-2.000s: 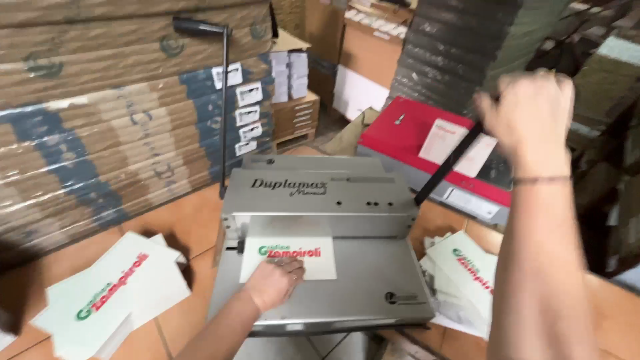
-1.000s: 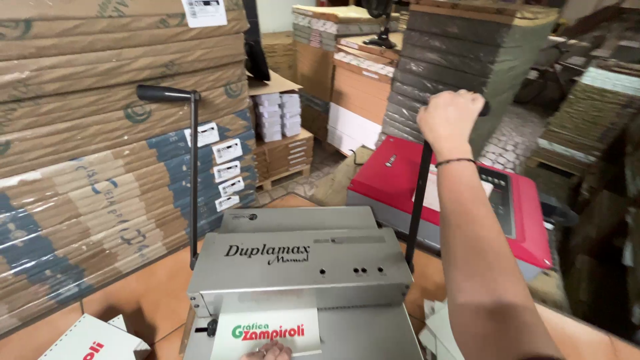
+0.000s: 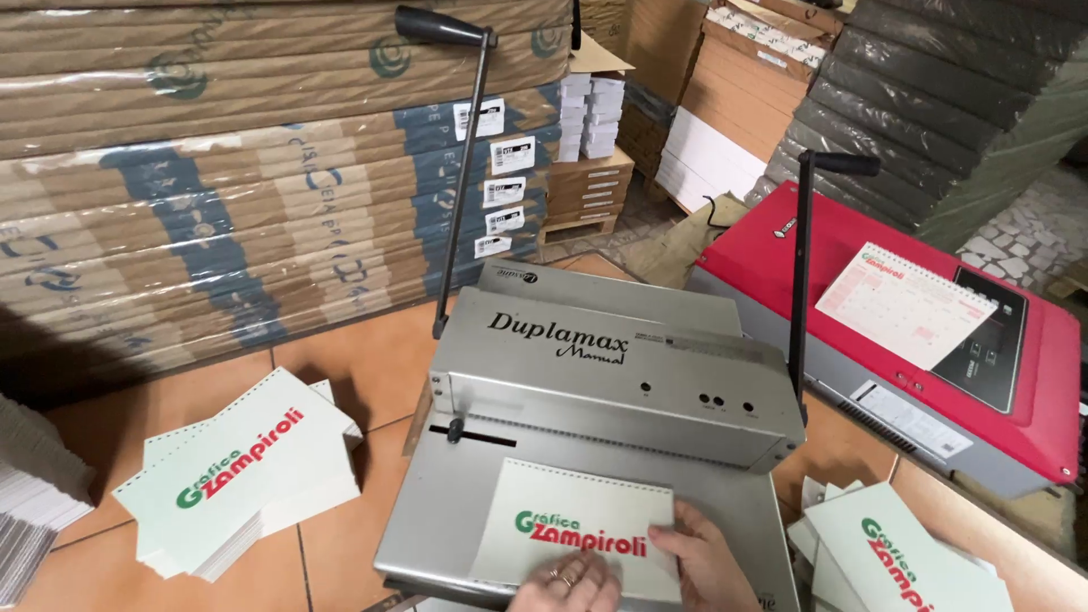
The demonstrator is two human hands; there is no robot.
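A printed paper sheet or thin stack (image 3: 578, 510) with holes along its top edge lies on the bed of a grey Duplamax manual punching machine (image 3: 595, 357). My left hand (image 3: 568, 585), with rings on a finger, rests on the bottom edge of the paper, fingers bent. My right hand (image 3: 701, 552) holds the right edge between thumb and fingers. Both lever arms stand upright, the left with a black grip (image 3: 438, 25) and the right with a black grip (image 3: 841, 163). The paper lies just in front of the machine's punching slot.
A pile of punched printed sheets (image 3: 246, 476) is at left, beside a tall paper stack (image 3: 34, 501). More printed sheets (image 3: 892, 544) lie at right. A red and grey machine (image 3: 918, 289) carries a calendar sheet (image 3: 901, 302). Wrapped paper bundles (image 3: 255, 187) stand behind.
My right hand has let go of the right lever and come down to the paper's right edge. The paper's top edge, hidden under the machine's front before, now shows with holes.
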